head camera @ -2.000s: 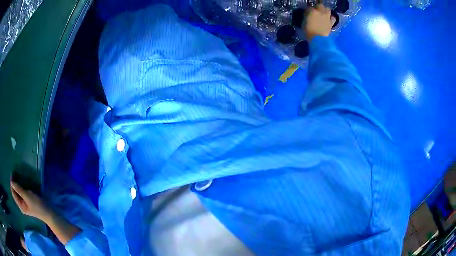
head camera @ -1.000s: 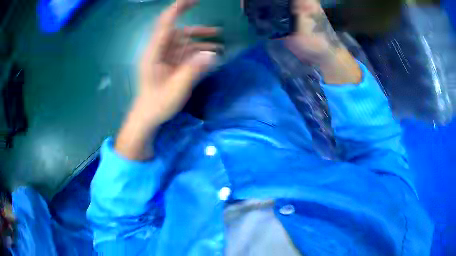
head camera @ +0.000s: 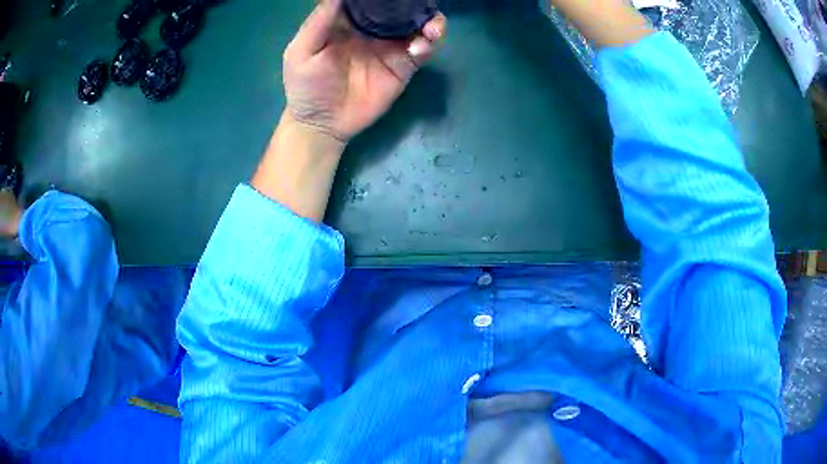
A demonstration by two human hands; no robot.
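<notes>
My left hand is palm up near the top edge and holds a black round unit, which the picture's top edge cuts off. My right arm reaches to the top edge at the right. Only my right wrist shows there; the fingers are out of the picture. A crinkled clear plastic bag lies beside and behind that wrist.
The dark green table has small specks and a small clear ring-like mark. Several black units lie at the upper left. A printed whitish bag is at the far right. Another person's blue sleeve rests at the left table edge.
The view has swung from the floor and lap back to the table. My left hand, empty and open a second ago, now holds the black unit. My right hand has moved out past the top edge.
</notes>
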